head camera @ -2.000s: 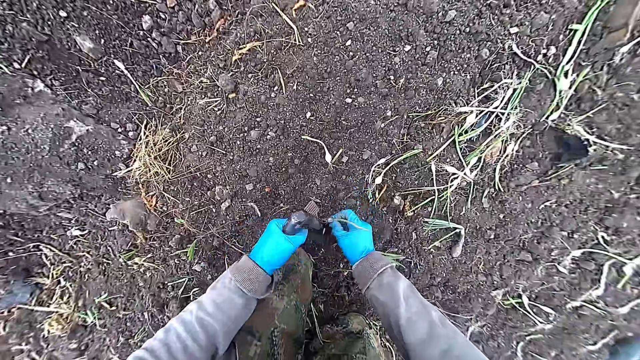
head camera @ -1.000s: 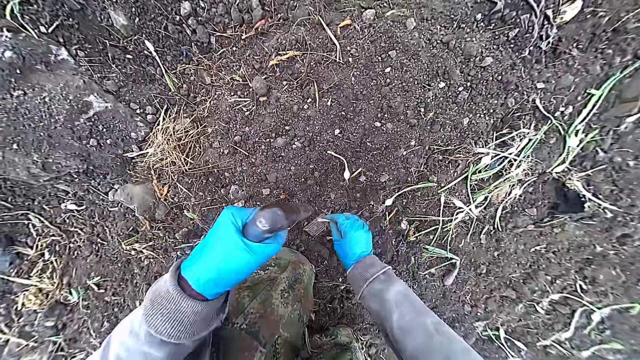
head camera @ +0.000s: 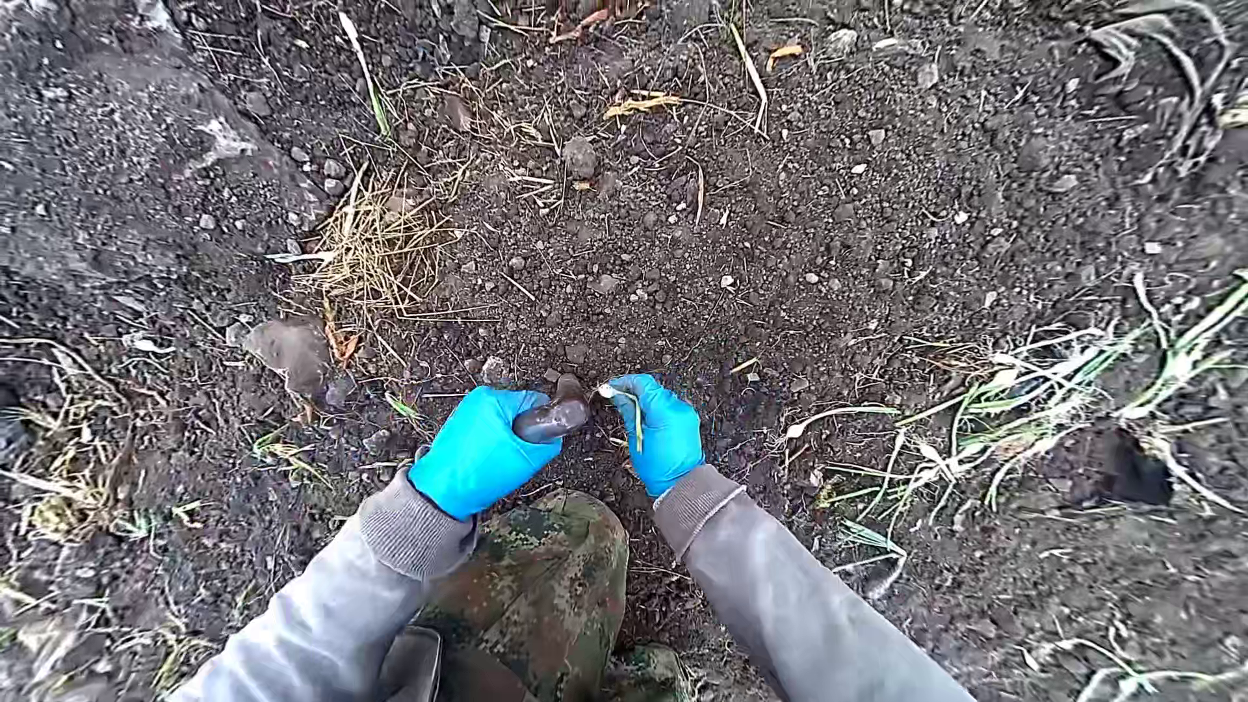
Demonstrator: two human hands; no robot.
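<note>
My left hand (head camera: 481, 451), in a blue glove, is closed around the dark rounded handle (head camera: 554, 419) of a tool; the rest of the tool is hidden or blends with the soil. Just to the right, my right hand (head camera: 658, 429), also gloved in blue, pinches a small plant with a white bulb (head camera: 606, 391) and a thin yellow-green leaf. The bulb lies close to the tool's handle. Farther right, several uprooted bulb plants (head camera: 1014, 409) with long green leaves lie on the soil, and one single bulb plant (head camera: 838, 413) lies nearer my right hand.
Dark crumbly soil (head camera: 702, 263) with small stones spreads ahead. A clump of dry straw (head camera: 380, 253) and a larger stone (head camera: 291, 353) are at the left. My knee in camouflage trousers (head camera: 546, 585) is below my hands. Pale withered stalks (head camera: 1170, 58) lie at the upper right.
The small bulb plant that lay on the soil ahead of my right hand is gone from that spot, and a similar one is now in my right hand. My left hand still holds the handle.
</note>
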